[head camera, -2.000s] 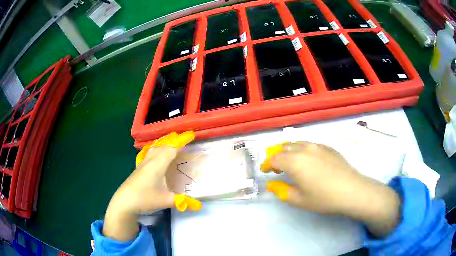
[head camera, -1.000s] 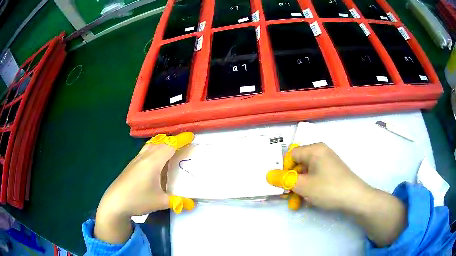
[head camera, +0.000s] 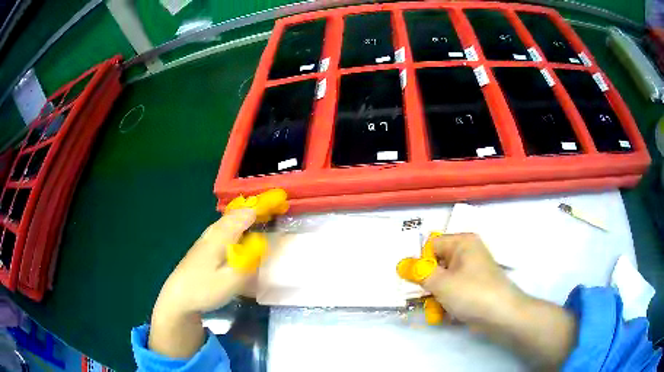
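A flat whitish stack of protective films (head camera: 335, 265), with a small black code mark at its upper right corner, lies on the white foam mat (head camera: 364, 349). My right hand (head camera: 473, 280), in orange-yellow finger cots, pinches the stack's right edge between thumb and fingers. My left hand (head camera: 207, 265), also in finger cots, is at the stack's left end. Its fingers are near the tray's lower left corner and its blurred thumb is beside the stack's left edge, apart from the fingers. It holds nothing that I can see.
A red foam tray (head camera: 437, 178) with black panels stands behind the mat. More red trays (head camera: 65, 196) are stacked at the left. A slim pale-handled tool (head camera: 585, 218) lies on the mat at the right. A white wipe (head camera: 632, 287) lies by my right sleeve. A clear wrapped bundle (head camera: 635, 64) is at the upper right.
My right hand has gone from reaching to pinching the stack's right edge. My left thumb has moved up from the lower left edge. The dark curved line on the stack no longer shows.
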